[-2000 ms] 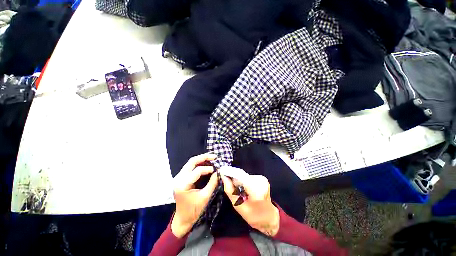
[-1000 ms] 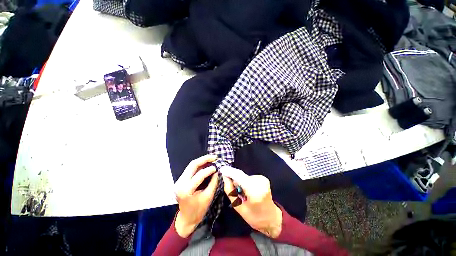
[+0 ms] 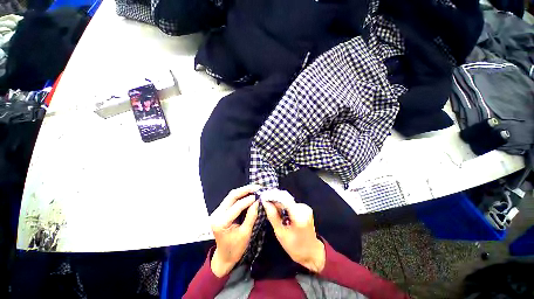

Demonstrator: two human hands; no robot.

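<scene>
A navy padded jacket (image 3: pixel 225 140) lies over the table edge in front of me, its black-and-white gingham lining (image 3: pixel 328 99) turned out. My left hand (image 3: pixel 234 225) pinches the gingham edge near the lap. My right hand (image 3: pixel 295 228) is close beside it, thumb and fingertips at the same edge. A small dark thing with a reddish part, perhaps thread snips (image 3: pixel 286 219), shows within my right hand; its blades are mostly hidden. The fingertips nearly touch, and the exact spot between them is too small to make out.
A phone (image 3: pixel 149 113) leans on a pale box (image 3: pixel 114 105) on the white table (image 3: pixel 117 193). Thread clippings (image 3: pixel 47 230) lie at the left edge. A checked piece (image 3: pixel 380 194) lies at the near edge. Grey garments (image 3: pixel 497 96) and black rolls (image 3: pixel 486 135) are at right, above a blue crate (image 3: pixel 462 217).
My right hand's fingers have shifted slightly, and the dark tool shows less than before. Both hands stay at the gingham edge. The whole view has shifted a little.
</scene>
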